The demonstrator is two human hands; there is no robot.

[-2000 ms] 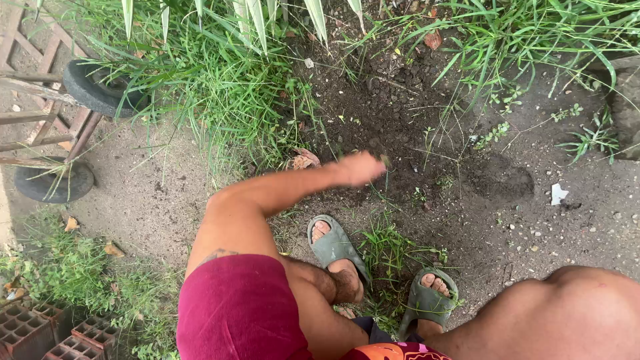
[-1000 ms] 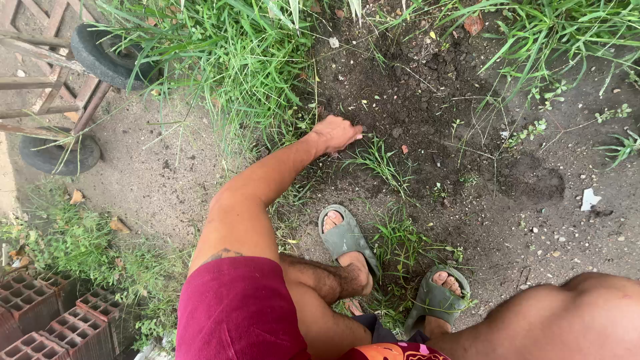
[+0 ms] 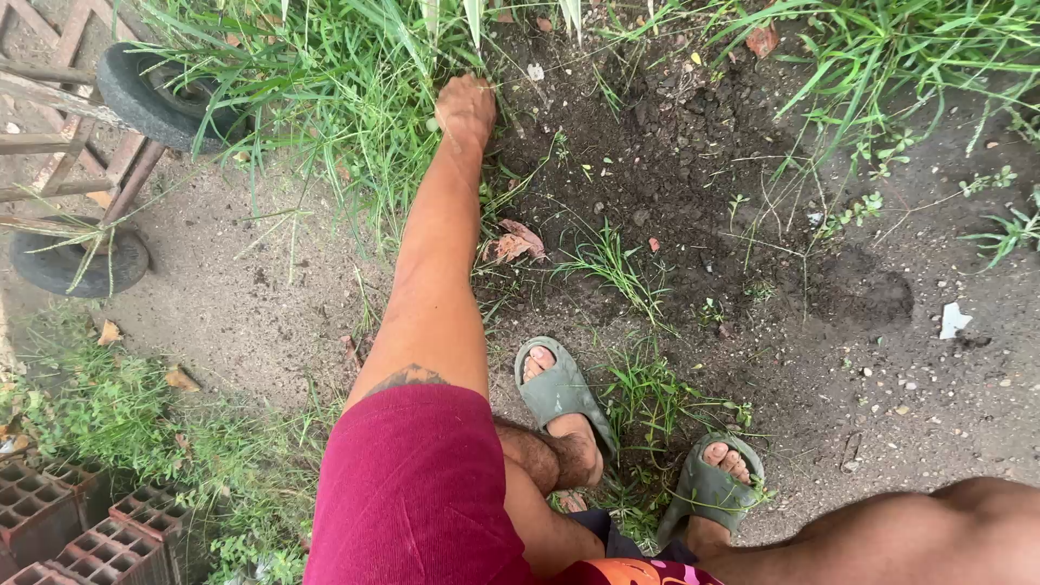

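My left hand [image 3: 465, 110] reaches up the view to the right edge of a thick clump of green grass [image 3: 349, 122]. Its back faces me and the fingers curl down, their tips hidden, so whether they grip any blades cannot be told. Dark, loose soil [image 3: 691, 154] lies to the right of the hand. A small tuft of grass [image 3: 621, 276] lies on that soil, below and right of the hand, near a crumpled dry leaf [image 3: 520, 241] beside my forearm. My right hand is out of view.
My feet wear green slide sandals [image 3: 565, 394], with more grass [image 3: 650, 390] between them. Black rubber wheels [image 3: 166, 97] on a wooden frame are at the upper left. Hollow clay bricks [image 3: 114, 552] sit at the lower left, and a white fragment [image 3: 954, 320] lies at the right.
My left hand has moved from the bare soil up to the edge of the grass clump. The small tuft, not visible in the oldest frame, shows on the soil in the two later ones.
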